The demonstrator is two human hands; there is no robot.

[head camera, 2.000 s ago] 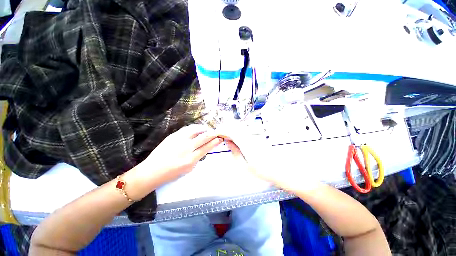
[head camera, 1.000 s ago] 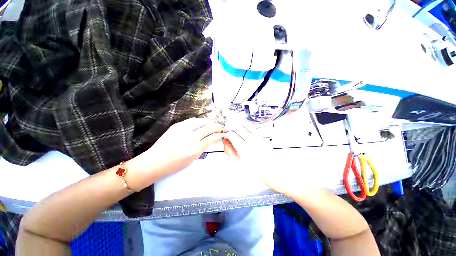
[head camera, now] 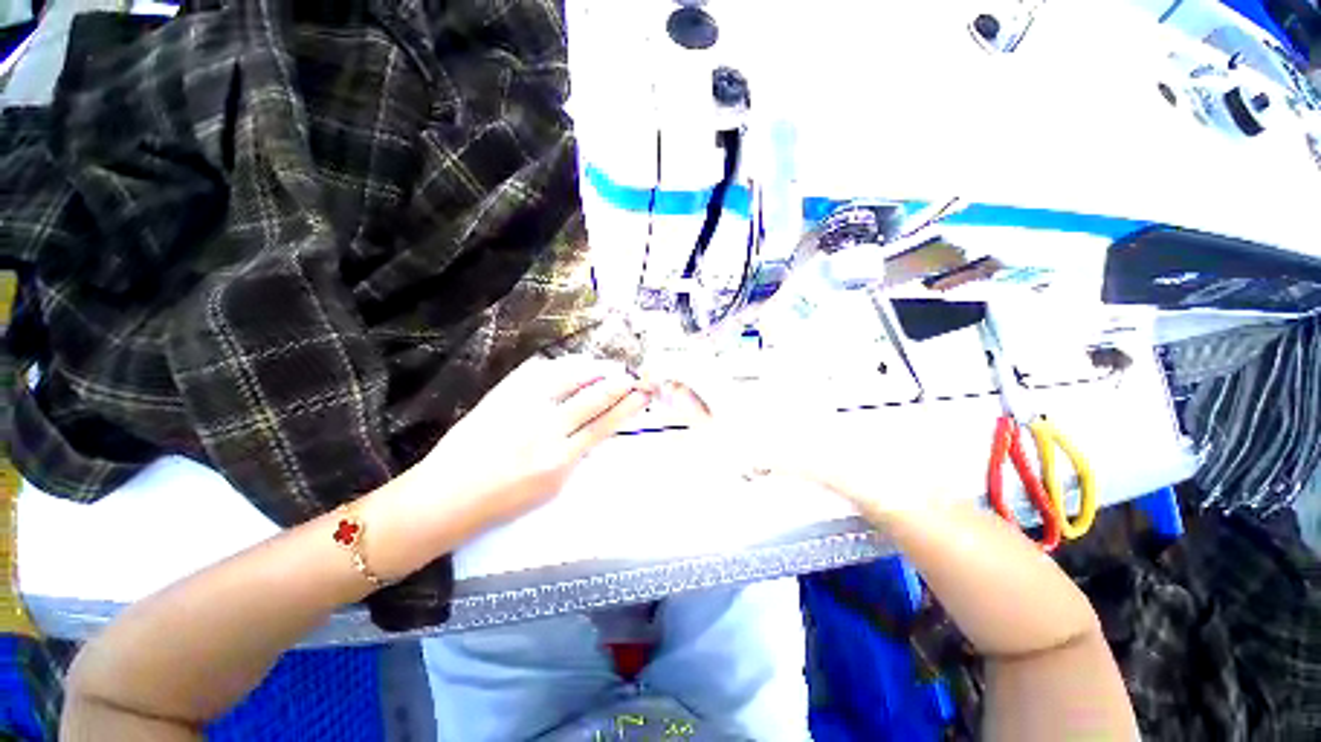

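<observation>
The dark plaid garment piece point(head camera: 275, 276) lies in a large heap left of the white sewing machine point(head camera: 927, 102), and its right edge reaches the presser foot area point(head camera: 688, 312). My left hand point(head camera: 529, 435) lies on the cloth edge, its fingertips close in front of the needle area. My right hand point(head camera: 739, 435) is beside it, its fingertips touching or nearly touching my left fingertips. Strong glare washes out my right hand and the bed. The cloth under my fingertips is mostly hidden, and I cannot tell how my right hand grips it.
Scissors with one red and one yellow loop point(head camera: 1040, 478) lie at the right of the bed. A dark rectangle point(head camera: 939, 319) lies behind them. A measuring strip point(head camera: 681, 577) runs along the front edge. Striped cloth point(head camera: 1249, 413) hangs at the right, with dark plaid cloth below.
The camera view has shifted and shifted back. My right hand's fingers and wrist have changed pose slightly; my left hand stays near the needle. The scissors and the heap stay in place.
</observation>
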